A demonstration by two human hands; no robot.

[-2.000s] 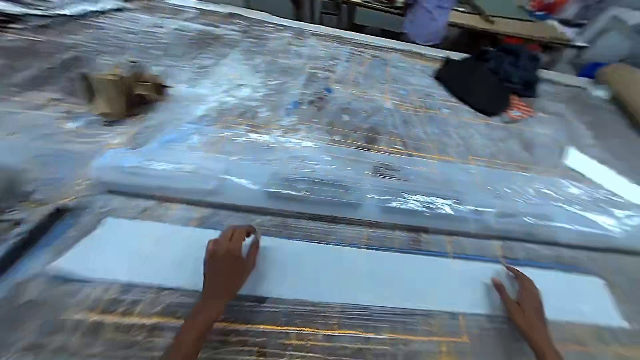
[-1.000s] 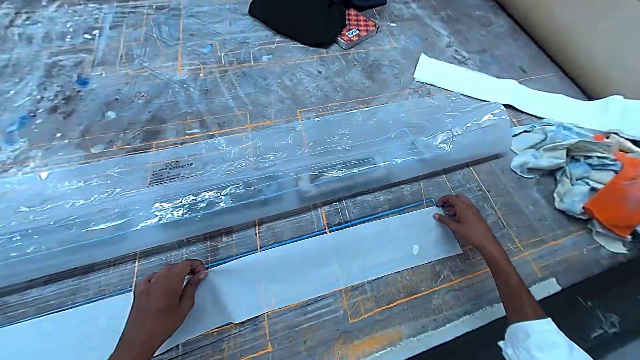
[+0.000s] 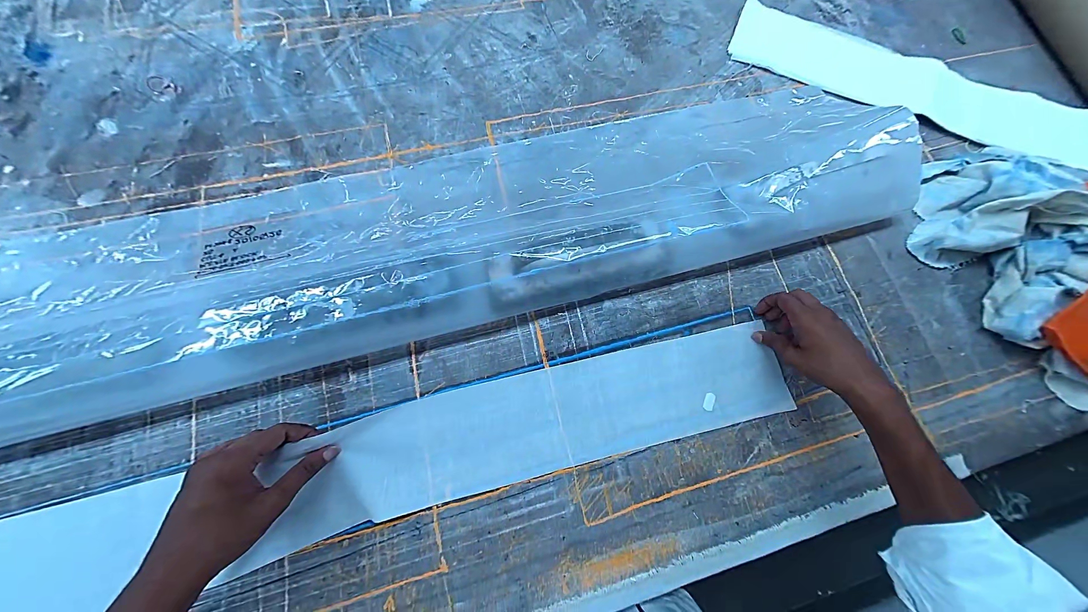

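A long white strip of fabric or paper (image 3: 510, 433) lies over blue lines on the marked work table. My left hand (image 3: 246, 493) pinches the strip's upper edge at the left, and the strip is slightly raised there. My right hand (image 3: 807, 344) is at the strip's upper right corner, thumb and fingers close together on it; the corner lies a little below the blue line. A small pale scrap (image 3: 709, 401) sits on the strip near its right end. Part of the strip runs out of view at the left.
A long roll wrapped in clear plastic (image 3: 442, 229), bearing writing, lies just beyond the strip. A folded white strip (image 3: 901, 81) is at the upper right. Crumpled stained cloth (image 3: 1011, 221) and an orange item (image 3: 1069, 331) lie at the right. The table edge (image 3: 765, 544) runs along the near side.
The view has moved to the right and closer. Two seconds ago both hands rested over the strip with fingers spread; now they pinch its upper edge. The dark cloth is out of view.
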